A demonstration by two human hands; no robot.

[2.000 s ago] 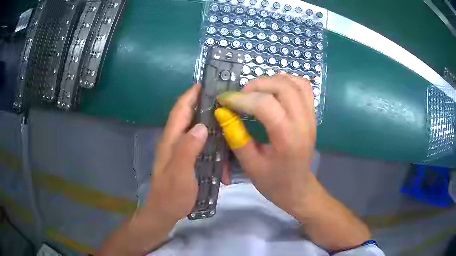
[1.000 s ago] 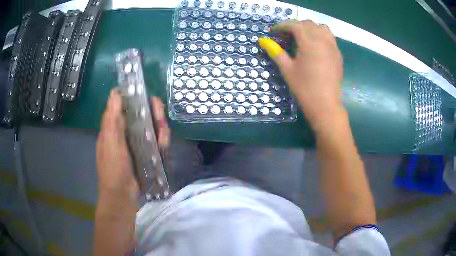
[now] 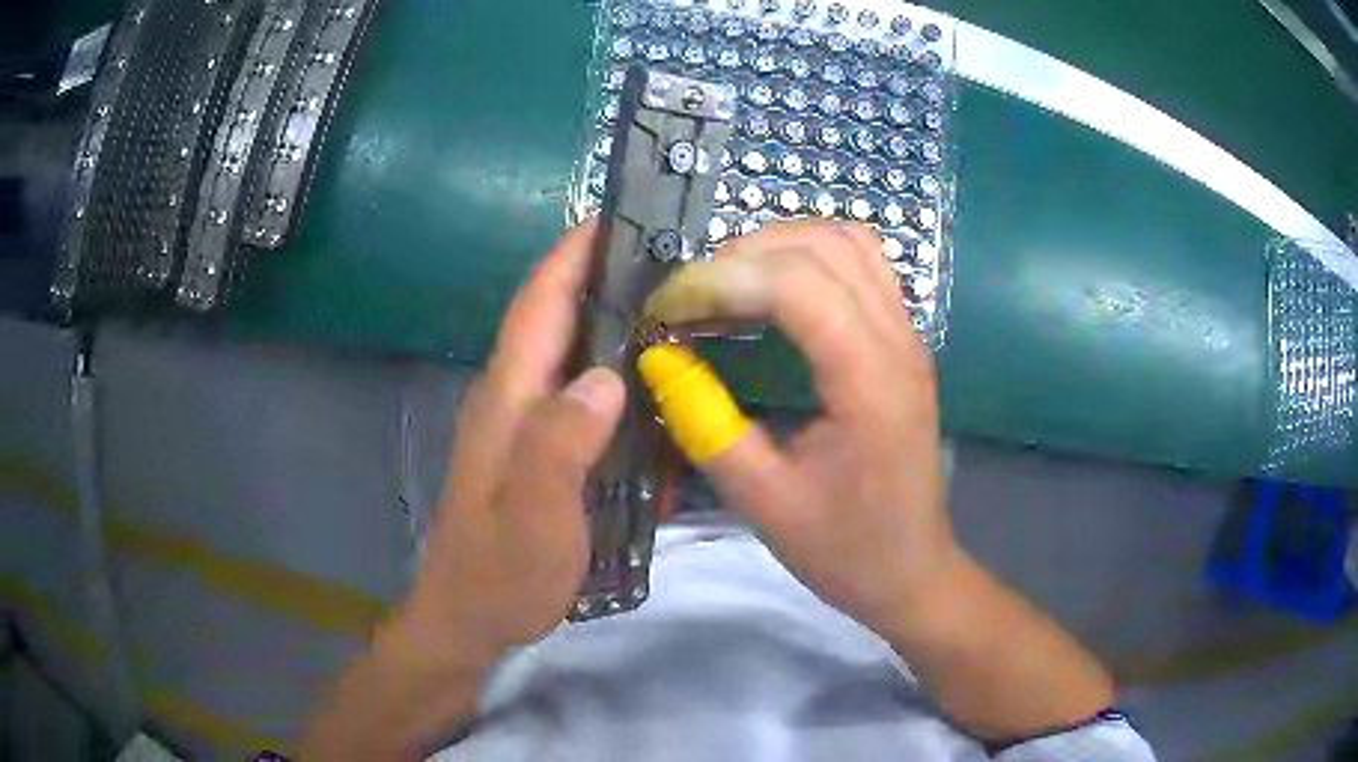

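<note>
My left hand point(image 3: 521, 432) grips a long dark grey strip housing point(image 3: 644, 194), held nearly upright in the view above my lap. Two small round components point(image 3: 666, 244) sit in recesses in its upper part. My right hand point(image 3: 834, 372) wears a yellow cot on the thumb and a beige one on the fingertip beside it. These fingertips pinch together over the middle of the housing, on a small dark round component point(image 3: 651, 331) that is mostly hidden. Behind lies a clear blister tray point(image 3: 834, 112) with rows of round components, partly covered by the housing and right hand.
Several strip housings point(image 3: 224, 164) stand side by side at the left of the green bench point(image 3: 432, 194). A white strip point(image 3: 1102, 112) edges the bench's far side. Another clear tray point(image 3: 1311, 357) lies far right, above a blue stool point(image 3: 1281, 551). The grey floor has yellow lines.
My right hand has come from the tray to the housing. My left hand has moved the housing right, in front of the tray. Two seated components now show, against one two seconds ago.
</note>
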